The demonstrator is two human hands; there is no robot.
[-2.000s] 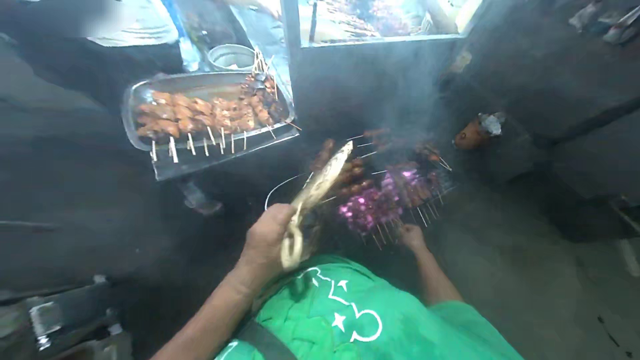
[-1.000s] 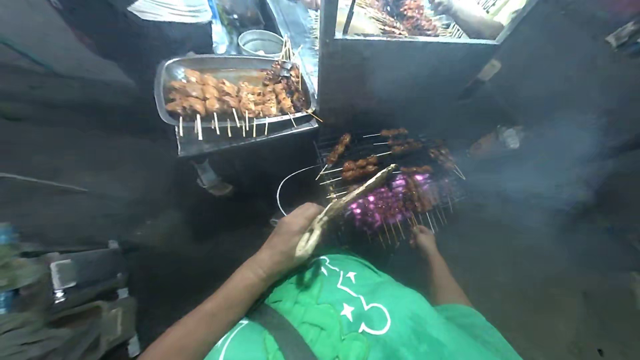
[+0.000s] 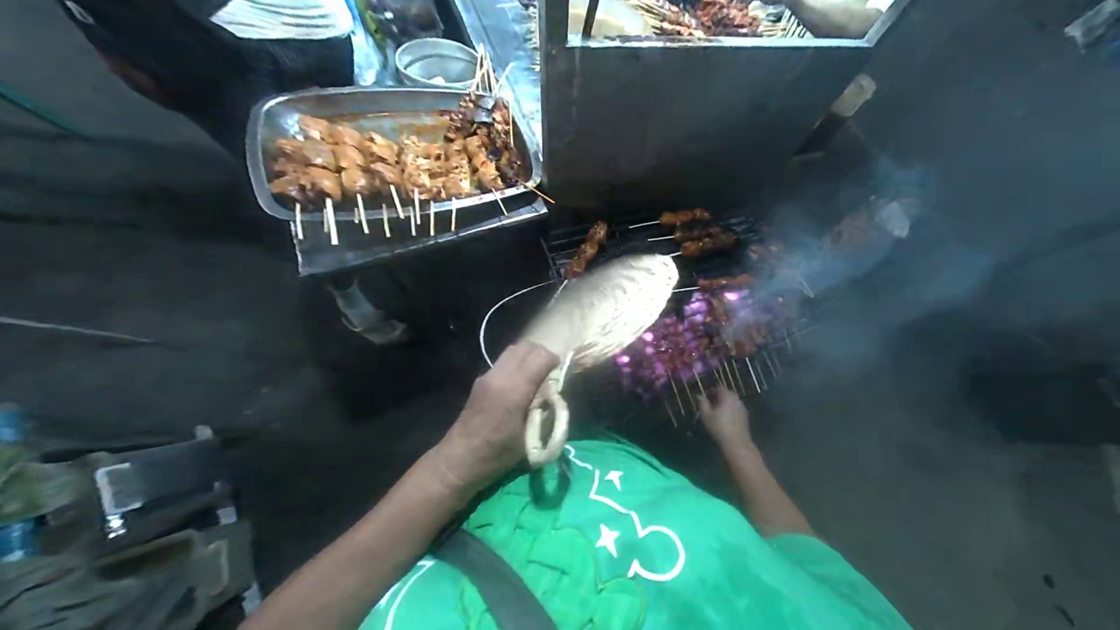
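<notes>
My left hand (image 3: 500,407) is closed around the handle of a woven hand fan (image 3: 617,302), whose looped end hangs below the fist. The fan's blade tilts over the near left part of a charcoal grill (image 3: 560,249). Meat skewers (image 3: 700,241) lie on the grill, and more sit over glowing coals (image 3: 674,341). At the near edge, my right hand (image 3: 724,416) is at the ends of the wooden sticks (image 3: 735,376); whether it grips one cannot be told. Smoke partly hides the grill's right side.
A metal tray (image 3: 262,188) of sauced meat skewers (image 3: 350,162) stands on a table at the upper left, beside a round metal pot (image 3: 435,63). Behind the grill is a metal-framed case (image 3: 700,114) with skewers and a person's arm (image 3: 836,16). Bags or boxes (image 3: 166,525) lie lower left.
The fan, seen narrow and nearly edge-on a second ago, now shows its broad face. My right hand stays at the grill's near edge.
</notes>
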